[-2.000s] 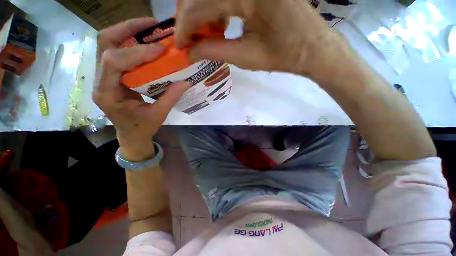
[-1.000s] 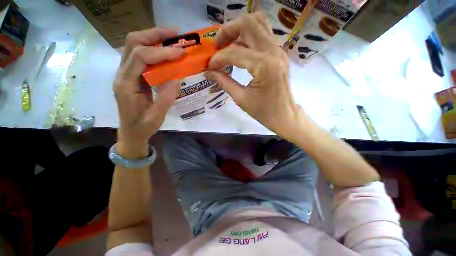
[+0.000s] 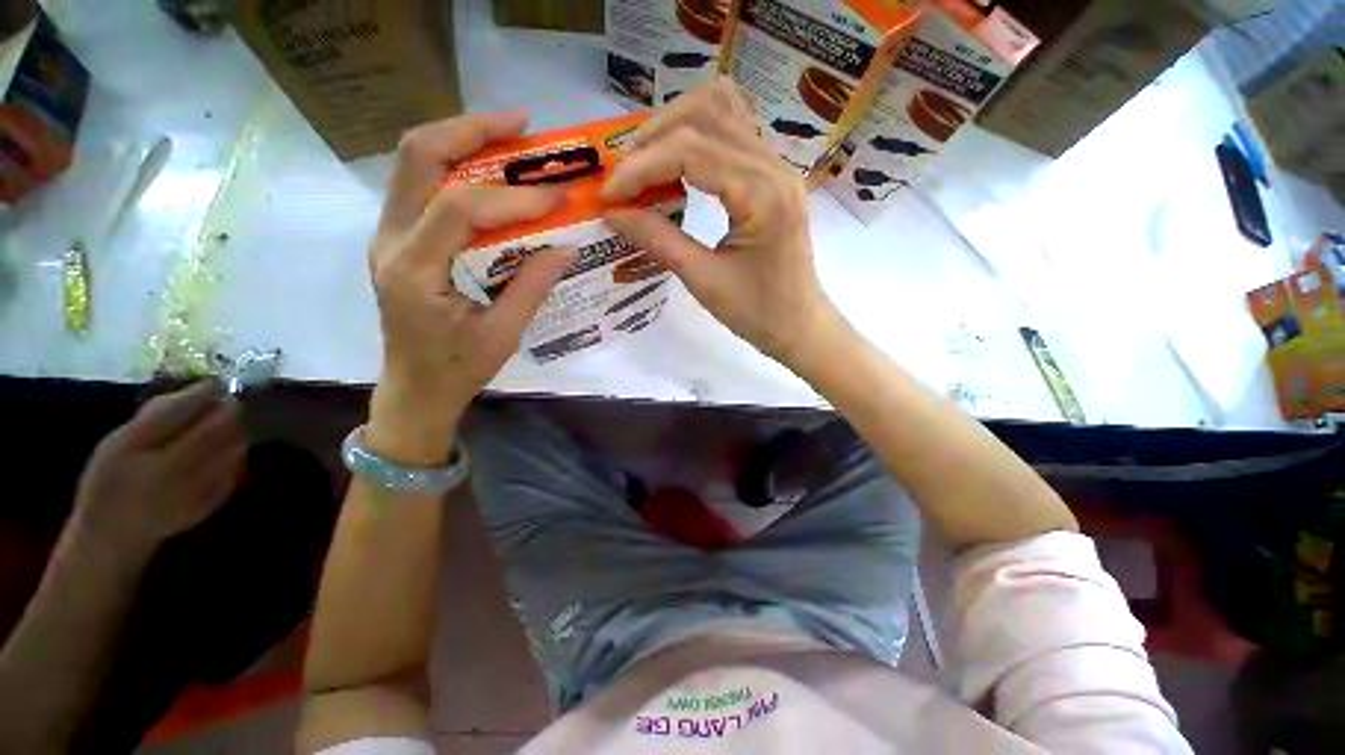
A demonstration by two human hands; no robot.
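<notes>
A retail box [image 3: 598, 303] with an orange top and a white printed side is held above the white table's front part. Its orange hanging tab with a black slot faces up. My left hand [image 3: 450, 266] grips the box's left end, fingers over the orange top and thumb on the white side. My right hand [image 3: 730, 221] is at the box's right end, with bent fingers on the orange top and thumb near the upper edge. Whether a small piece is at the right fingertips cannot be told.
Several printed retail boxes [image 3: 797, 74] stand upright behind my right hand. Brown cartons [image 3: 354, 67] stand at the back. Yellow-green knives [image 3: 1050, 375] lie right and left. A black oblong object [image 3: 1243, 192] and an orange box [image 3: 1305, 339] are at right. Another person's hand [image 3: 170, 457] is at left.
The orange top now lies flatter to the box, and both hands stay on it. My right arm has come inward since two seconds ago. Another person's hand has come to the table edge at left.
</notes>
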